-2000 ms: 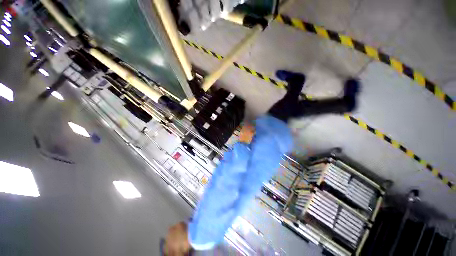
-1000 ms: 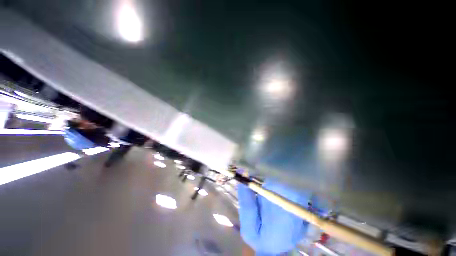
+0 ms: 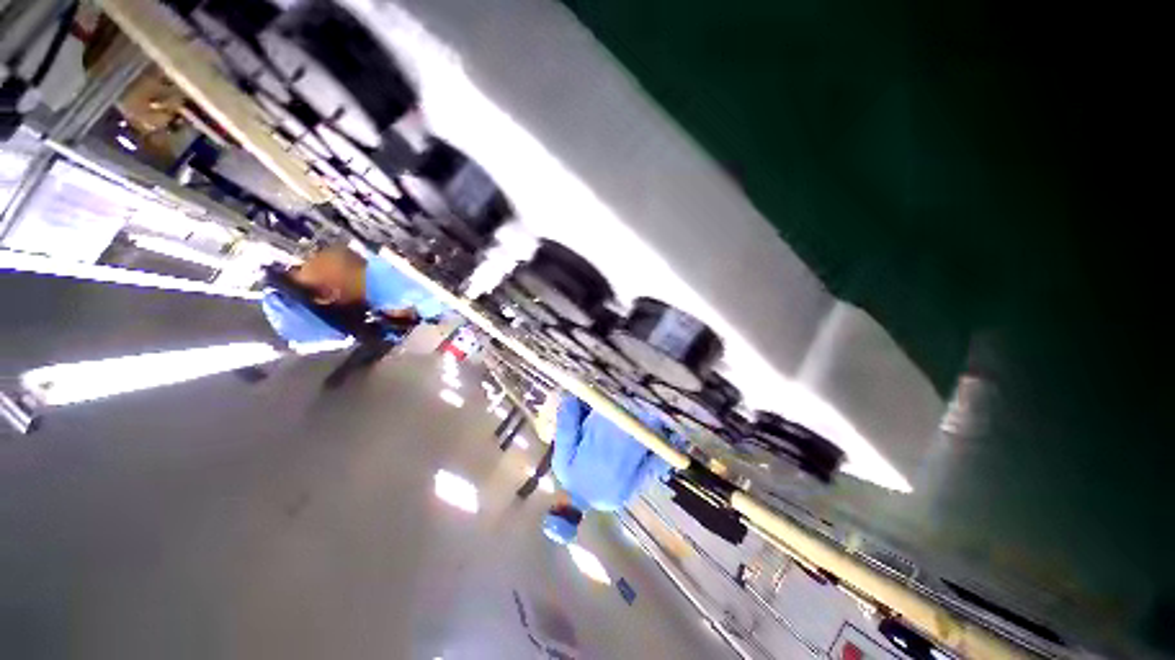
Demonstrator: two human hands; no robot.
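A white tray (image 3: 670, 194) with a thick edge lies very close to the camera, slanting from the top middle down to the right. Several short dark round parts (image 3: 670, 338) stand in rows along its edge. A shiny dark green mat (image 3: 825, 116) fills the upper right beside the tray. Neither of my hands is in the picture. The view is steeply tilted and partly blurred.
An ivory pipe (image 3: 773, 526) runs diagonally along the bench edge past the parts. Beyond it is a person in a blue smock and cap (image 3: 599, 454). Another person in blue (image 3: 309, 303) is at the left. Long bright lamps (image 3: 155, 371) show at the left.
The view has swung and shifted. The dark round parts now show beside the white tray edge. The person in blue appears smaller than one second ago, and a second person appears larger at the left.
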